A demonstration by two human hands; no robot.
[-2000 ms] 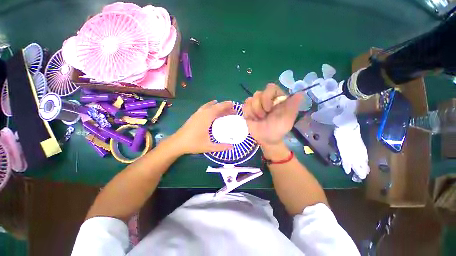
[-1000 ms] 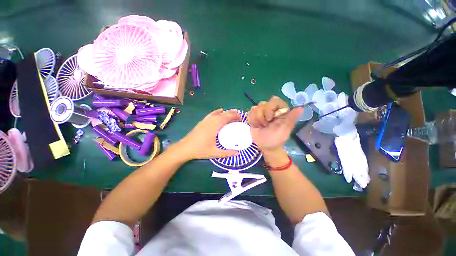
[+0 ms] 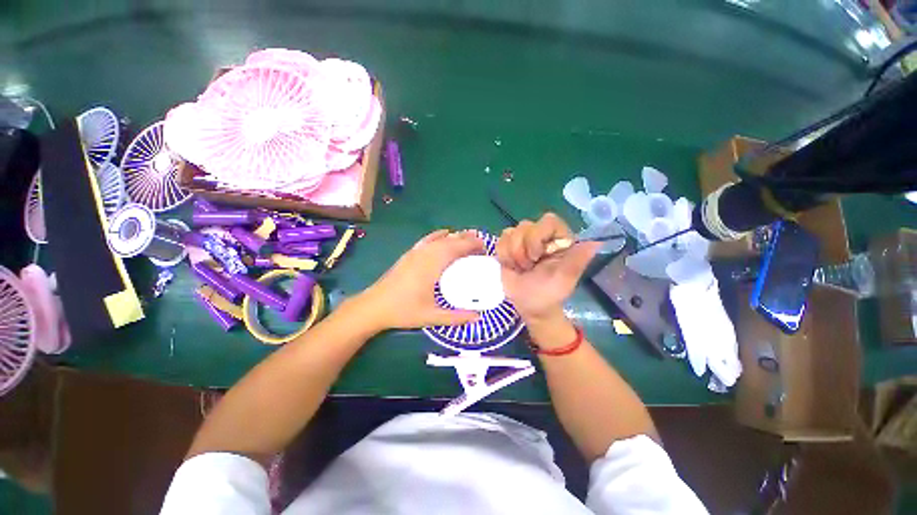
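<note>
A small fan housing with radial slots lies on the green bench in front of me. A smooth white round cover sits at its centre, and its clip base points towards me. My left hand grips the housing and cover from the left, thumb and fingers around the rim. My right hand is at the housing's right edge. Its curled fingers hold a thin tool with a pale handle, its dark shaft pointing right. The palm's underside is hidden.
Pink grilles fill a cardboard box at upper left. Purple cells, a tape roll and a wire spool lie left. Fan blades, a white glove, a blue-black phone and a black arm are right.
The whole bench scene has shifted downwards in the picture. Both hands stay at the fan housing, with the left still gripping it and the right still holding the tool.
</note>
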